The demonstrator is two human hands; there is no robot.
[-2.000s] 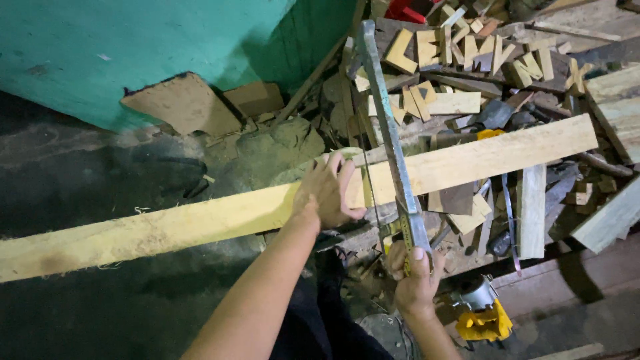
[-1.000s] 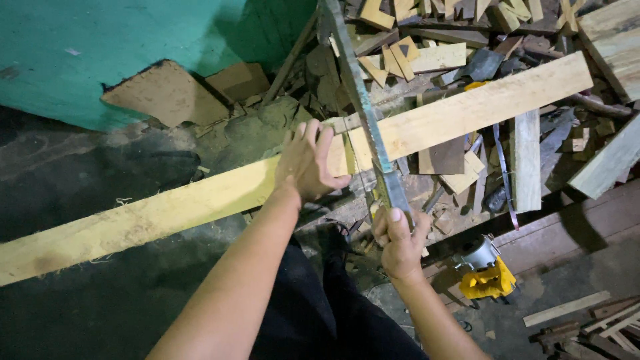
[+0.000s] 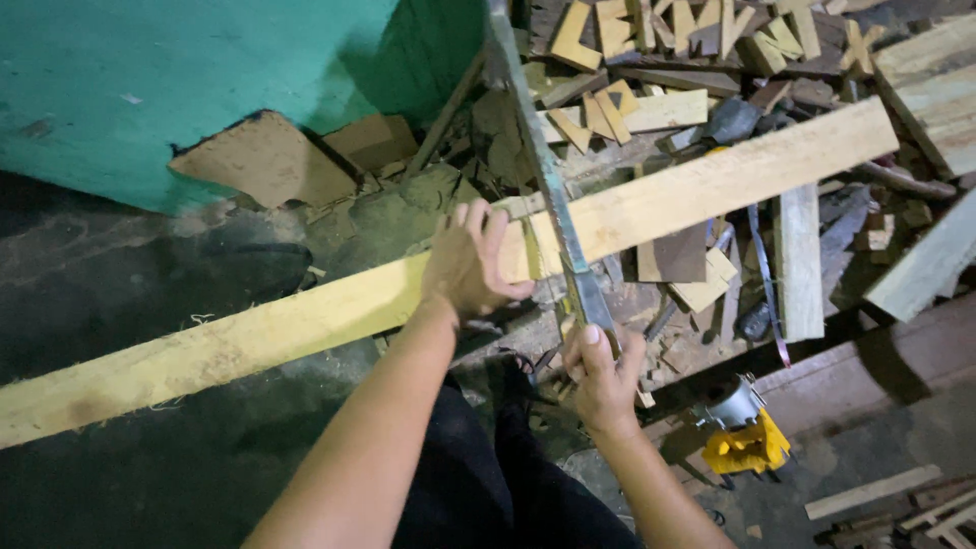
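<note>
A long pale wooden board [image 3: 724, 187] lies slantwise across the view, from the lower left edge to the upper right. My left hand [image 3: 476, 263] grips it near its middle, fingers over the far edge and thumb on the near side. Just right of that hand, my right hand [image 3: 606, 366] is closed round the handle of a hacksaw-like frame saw [image 3: 560, 206], whose long metal frame crosses above the board. The thin blade runs at the board beside my left hand; its contact with the wood is partly hidden.
Wood offcuts [image 3: 675, 110] and cut wooden letters [image 3: 576, 38] cover the work surface beyond and right of the board. A yellow and silver power tool [image 3: 747, 442] stands at lower right. A teal wall [image 3: 191, 84] rises at upper left, with a broken brown panel [image 3: 267, 164] against it.
The saw and my right hand have shifted along the sawing line between frames, while my left hand stays on the board. The view has moved slightly.
</note>
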